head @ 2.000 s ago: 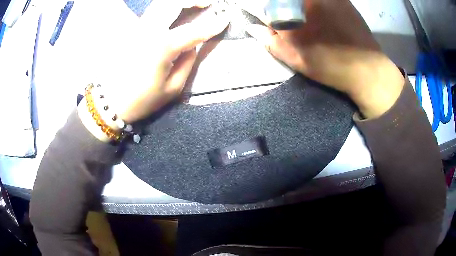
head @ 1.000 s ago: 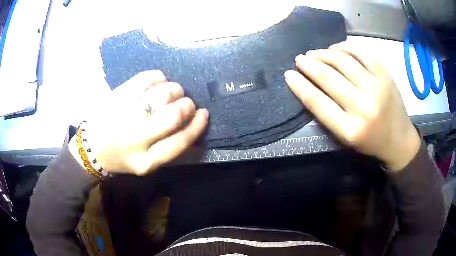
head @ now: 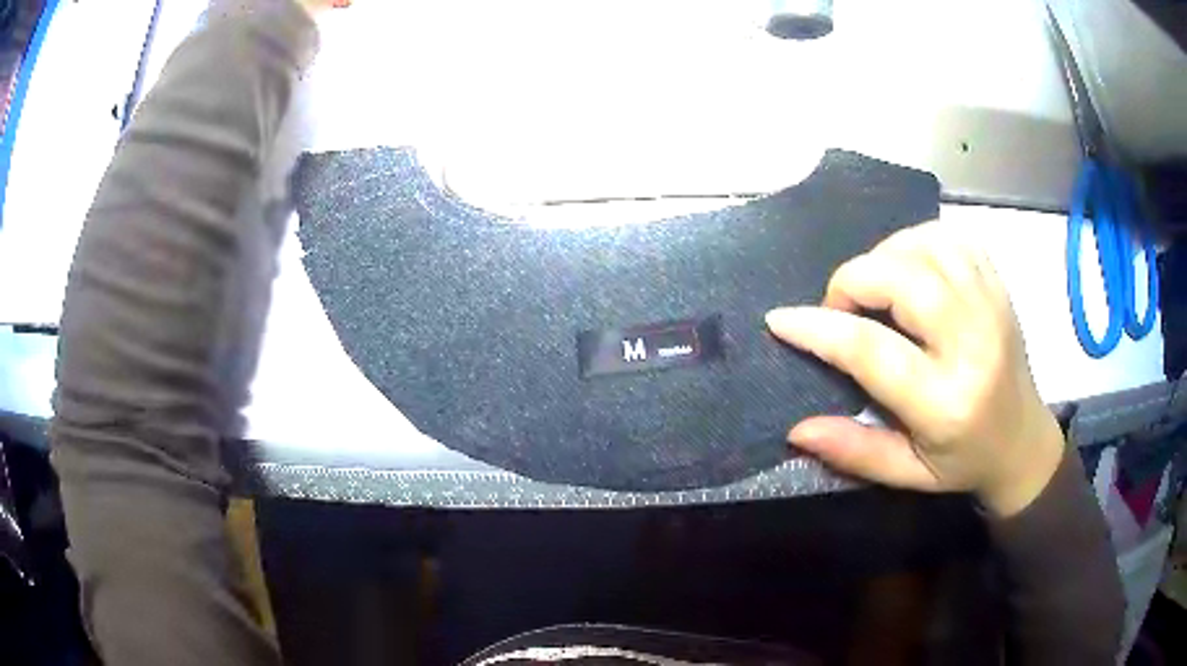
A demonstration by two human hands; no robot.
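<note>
A dark grey half-moon fabric piece (head: 508, 312) lies flat on the white table, its scooped edge away from me. A small black size label (head: 650, 349) with a white "M" lies at its middle. My right hand (head: 924, 371) rests on the right part of the fabric, thumb and fingertips apart near its lower right edge; whether it pinches the cloth is unclear. My left arm reaches to the far left; my left hand (head: 326, 5) is almost wholly cut off by the top edge, with only a small part showing.
Scissors with blue loop handles (head: 1101, 267) lie at the right. A grey cylinder (head: 799, 18) shows at the top. A grey ruler-like strip (head: 391, 485) runs along the table's front edge. White paper or a folder (head: 65, 143) is at the far left.
The fabric was near the top centre, then drawn nearer with layers showing at its edge; now it lies flat. My left hand has left it for the top left. My right hand stays at its right side.
</note>
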